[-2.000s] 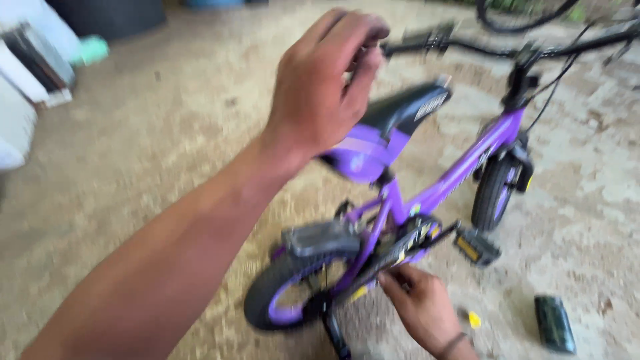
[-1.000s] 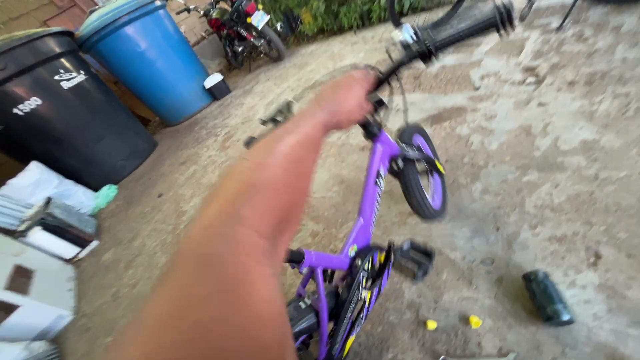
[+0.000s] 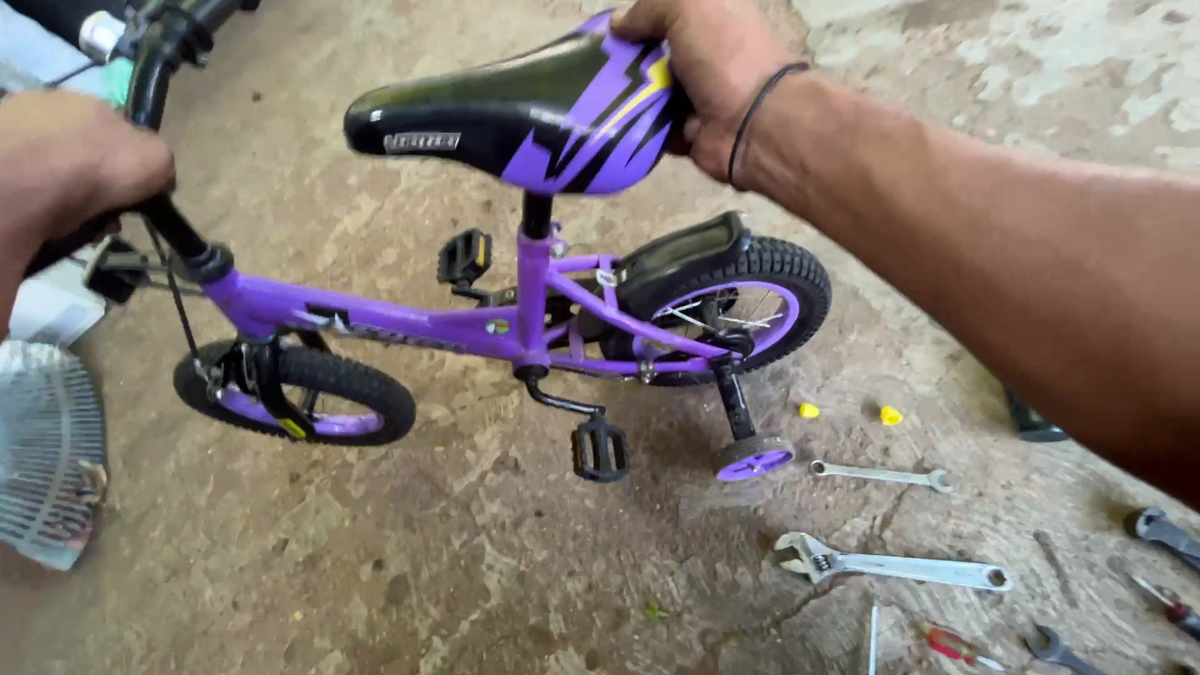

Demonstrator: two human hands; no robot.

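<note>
A small purple child's bicycle (image 3: 431,323) stands on the ground, its front wheel (image 3: 309,398) to the left and its rear wheel (image 3: 759,300) to the right. My left hand (image 3: 80,173) grips the handlebar (image 3: 164,84) at the left edge; the grip beneath is mostly hidden. My right hand (image 3: 708,70) is closed around the back of the black and purple saddle (image 3: 525,112), its fingers partly hidden behind it. A training wheel (image 3: 755,459) hangs on a black bracket beside the rear wheel. The near pedal (image 3: 600,450) points down.
On the concrete floor at right lie a combination wrench (image 3: 881,475), an adjustable wrench (image 3: 891,565), a red-handled screwdriver (image 3: 956,647), other tools and two yellow caps (image 3: 891,415). A dark cylindrical object (image 3: 1031,419) is partly behind my forearm. A leaf rake head (image 3: 47,450) lies at the left.
The bicycle has turned, with its front now to the left. My right hand, low by the crank two seconds ago, is now on the saddle. My left hand is on the handlebar. The view has swung.
</note>
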